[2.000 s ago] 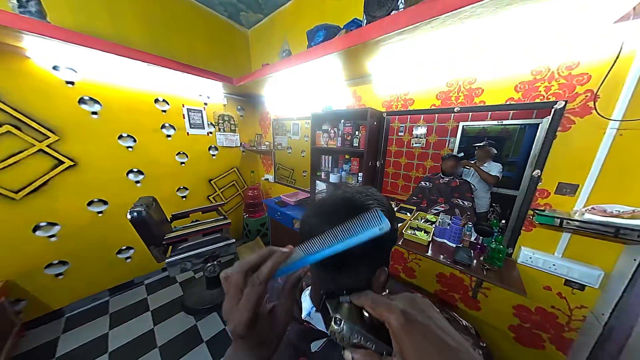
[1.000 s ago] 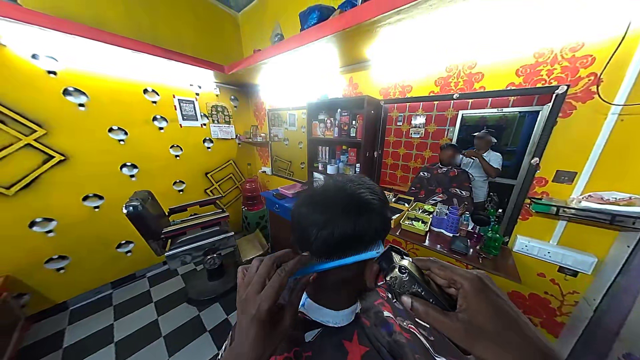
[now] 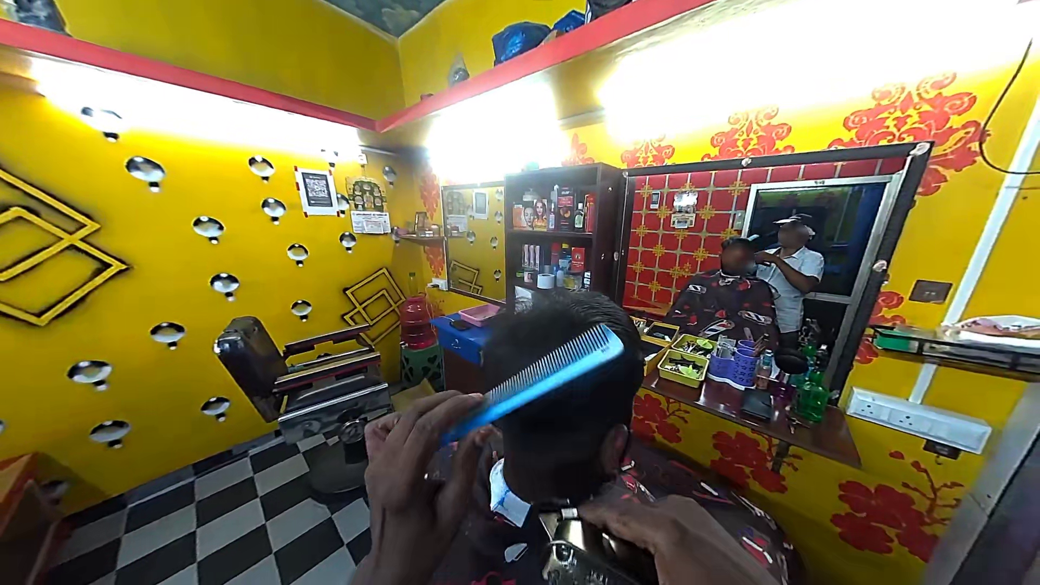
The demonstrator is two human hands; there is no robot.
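My left hand (image 3: 422, 479) grips the end of a blue plastic comb (image 3: 544, 382), which slants up to the right across the back of a seated person's head (image 3: 561, 439). Low at that person's nape, my right hand (image 3: 658, 528) is closed on a hair clipper (image 3: 573, 544) with a metal body; its blade end is by the neck. Dark hair covers the head. Around the shoulders lies a dark patterned barber's cape (image 3: 715, 520), with a white strip (image 3: 508, 491) at the collar. The clipper's lower part is cut off by the frame.
A wall mirror (image 3: 691, 236) shows the seated person and a standing person. Under it, a counter (image 3: 812, 439) bears yellow baskets (image 3: 681, 370), a purple holder (image 3: 734, 366) and a green bottle (image 3: 812, 398). An unoccupied barber chair (image 3: 301, 374) stands left; a shelf cabinet (image 3: 612, 211) stands behind.
The comb was level at the nape one second ago with the clipper against it; now it is raised and slanted across the back of the head. The clipper has moved lower and leftward.
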